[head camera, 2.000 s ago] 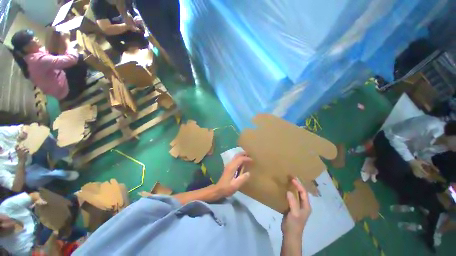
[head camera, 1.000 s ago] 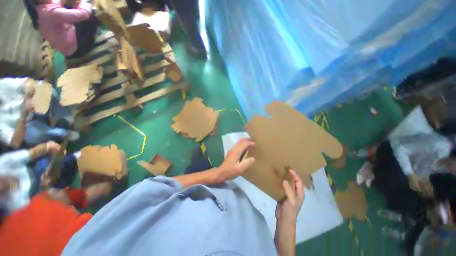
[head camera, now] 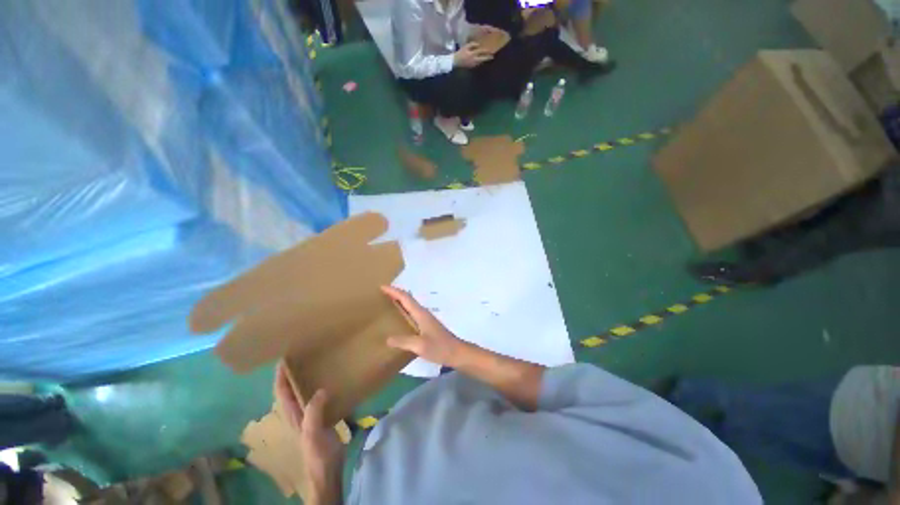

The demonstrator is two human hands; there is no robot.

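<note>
A brown cardboard mailer box (head camera: 350,365) is held in front of my body, tilted, partly over the white sheet (head camera: 493,276). Its side walls stand up along both hands, and its broad lid with rounded flaps (head camera: 316,281) stands open toward the upper left. My left hand (head camera: 314,434) grips the lower left side wall. My right hand (head camera: 422,330) grips the right side wall, fingers over its edge. The outer faces of the box are hidden.
A small brown piece (head camera: 441,228) lies on the sheet. Plastic-wrapped stack (head camera: 148,187) is at left, a large carton (head camera: 770,148) at right. A seated person (head camera: 429,49), bottles (head camera: 524,100) and a blank (head camera: 493,158) are beyond. Another blank (head camera: 276,449) lies below left.
The view has swung right. The cardboard was a flat-looking blank between both hands; now its side walls are folded up and my hands hold opposite sides.
</note>
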